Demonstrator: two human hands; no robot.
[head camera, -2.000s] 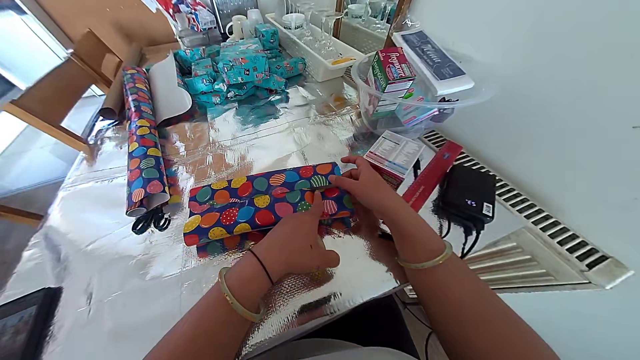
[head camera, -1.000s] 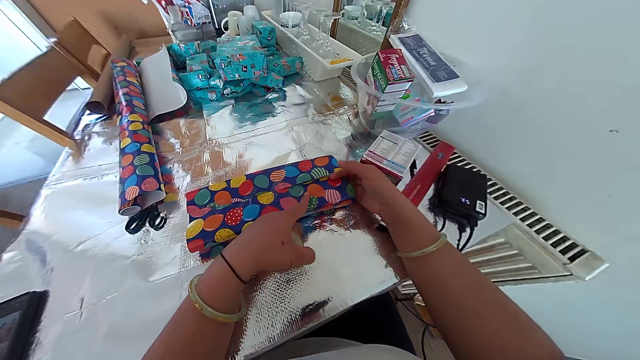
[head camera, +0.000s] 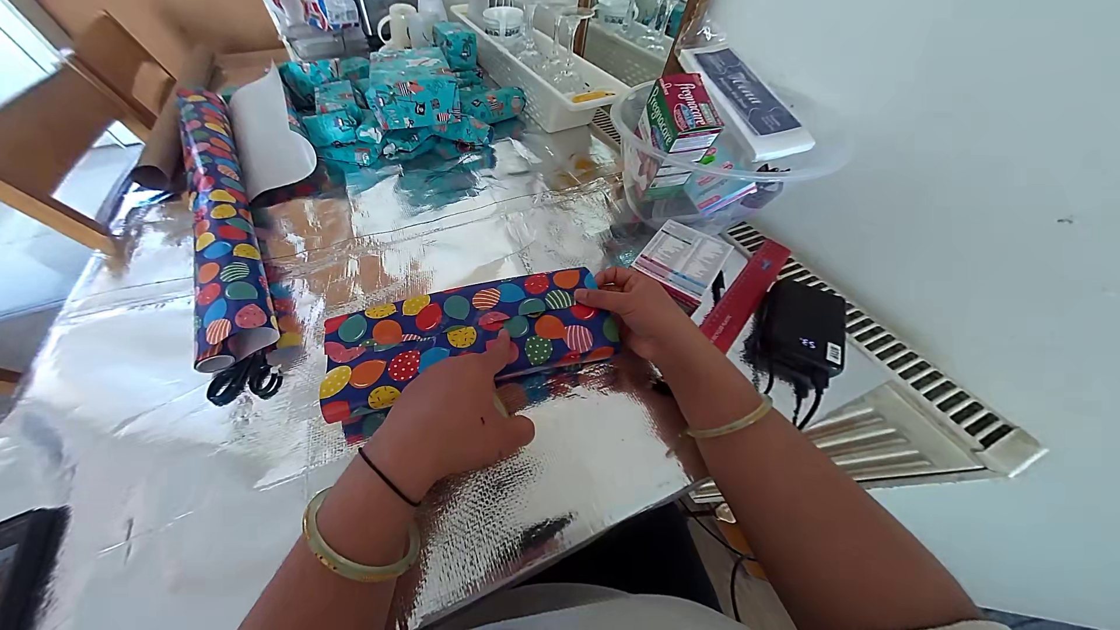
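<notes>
A flat, oblong parcel in dark blue balloon-print wrapping paper (head camera: 455, 337) lies on the foil-like silver table cover. Over its near middle, my left hand (head camera: 459, 411) presses with the index finger stretched along a lengthwise paper edge; it grips nothing. My right hand (head camera: 634, 311) holds the parcel's right end between thumb and fingers. What is inside the paper is hidden. To the left lies a roll of the same balloon paper (head camera: 223, 227), with black-handled scissors (head camera: 245, 378) partly under its near end.
Several teal-wrapped parcels (head camera: 411, 96) are piled at the back, beside a white plastic tray (head camera: 547, 96) holding glasses. On the right are a clear plastic tub (head camera: 647, 157) with boxes, a red box (head camera: 745, 293), a black power device (head camera: 801, 325) with cables, and a radiator (head camera: 927, 411).
My left index finger has moved left along the parcel. My right hand stays at its right end.
</notes>
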